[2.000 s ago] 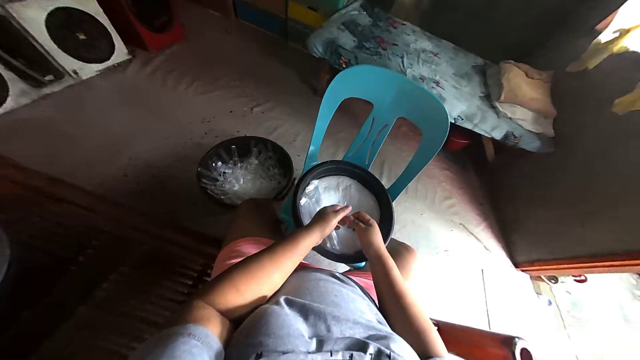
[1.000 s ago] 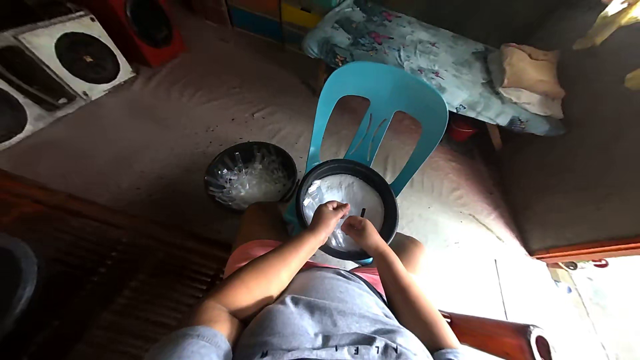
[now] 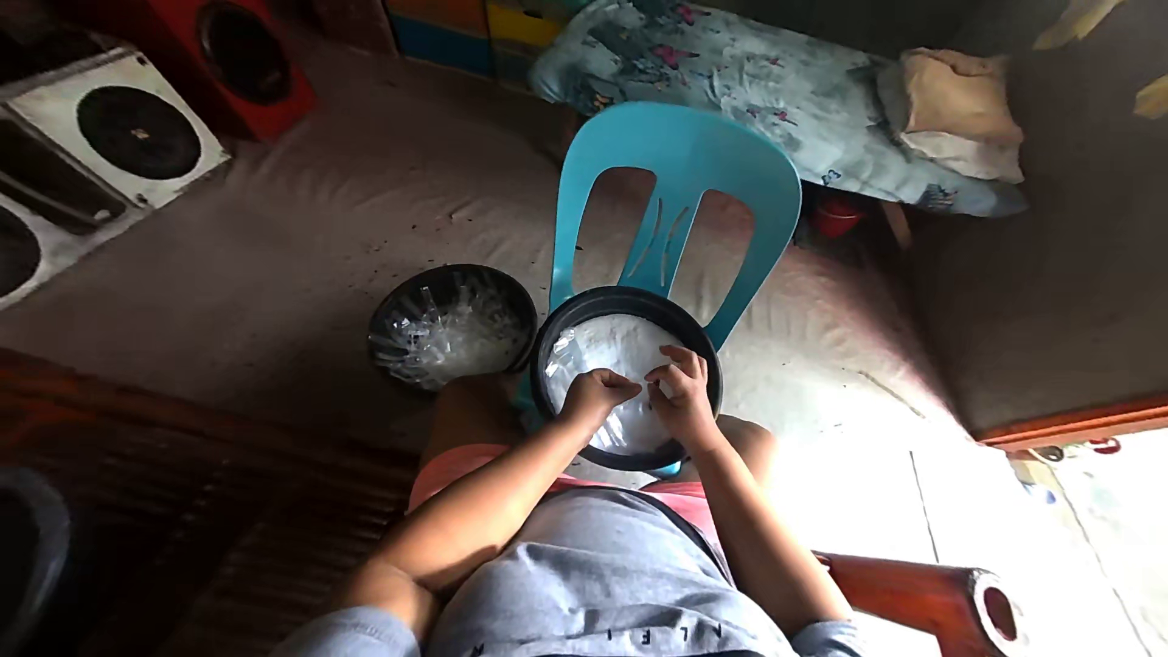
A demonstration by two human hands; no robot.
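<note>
A round black basin [image 3: 628, 299] sits on a turquoise plastic chair [image 3: 675, 137], between my knees. White powdery or grainy material [image 3: 630, 342] fills it, with clear plastic pieces [image 3: 561, 356] at its left side. Over the basin, my left hand [image 3: 598, 399] has its thumb and forefinger pinched together on something small that I cannot make out. My right hand [image 3: 680, 388] is close beside it, fingertips nearly meeting the left ones, other fingers spread; whether it holds anything is unclear. On the floor at left stands a second black basin [image 3: 461, 272] with many clear narrow plastic packets [image 3: 447, 333].
White [image 3: 137, 128] and red [image 3: 246, 55] speakers stand at upper left. A bench with a floral cover [image 3: 712, 55] and a pillow [image 3: 963, 100] lies beyond the chair, a red container [image 3: 835, 217] beneath it. A wooden armrest [image 3: 912, 589] is at lower right, a slatted wooden surface [image 3: 246, 520] at lower left.
The fingers of my right hand have spread and lifted. A small dark item seen near that hand one second ago no longer shows clearly. Both hands stay over the basin.
</note>
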